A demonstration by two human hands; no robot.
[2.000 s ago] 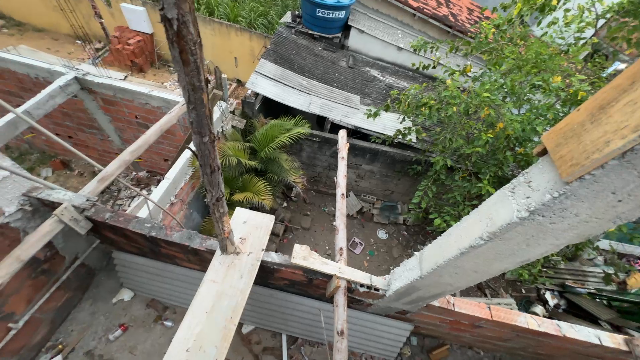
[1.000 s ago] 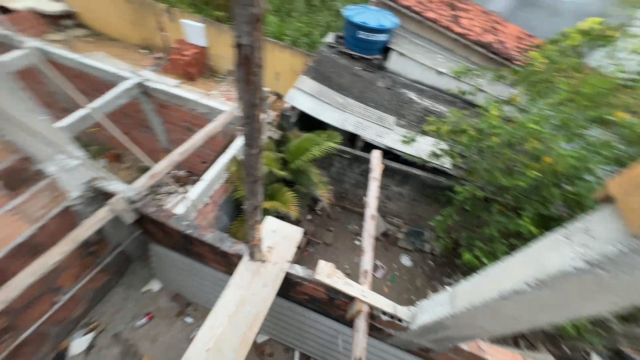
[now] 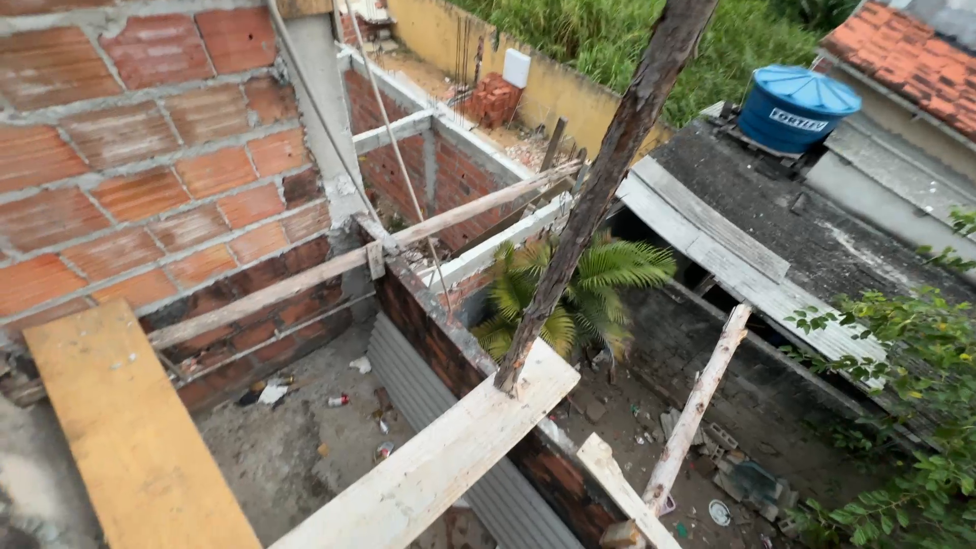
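Neither my left hand nor my right hand shows in the head view, so what they hold cannot be seen. A pale wooden plank [image 3: 442, 450] runs from the bottom edge across the top of a brick wall [image 3: 450, 328]. The foot of a rough wooden pole [image 3: 595, 198] meets the plank near its far end, and the pole leans up to the right. At the lower left lies a yellowish board [image 3: 137, 435]. A thinner timber [image 3: 282, 297] crosses the lower space from the brickwork to the wall top.
A hollow-brick wall [image 3: 152, 152] rises at the left. Far below are a concrete floor [image 3: 282, 450] with litter and a corrugated sheet [image 3: 457, 450]. A peeled log [image 3: 698, 404] juts out at the right, near leafy branches [image 3: 915, 427]. A blue water tank [image 3: 797, 107] stands on a roof.
The view has swung left, bringing in the brick wall and the yellowish board; the concrete beam at the right has left the view. No hand appears in any frame.
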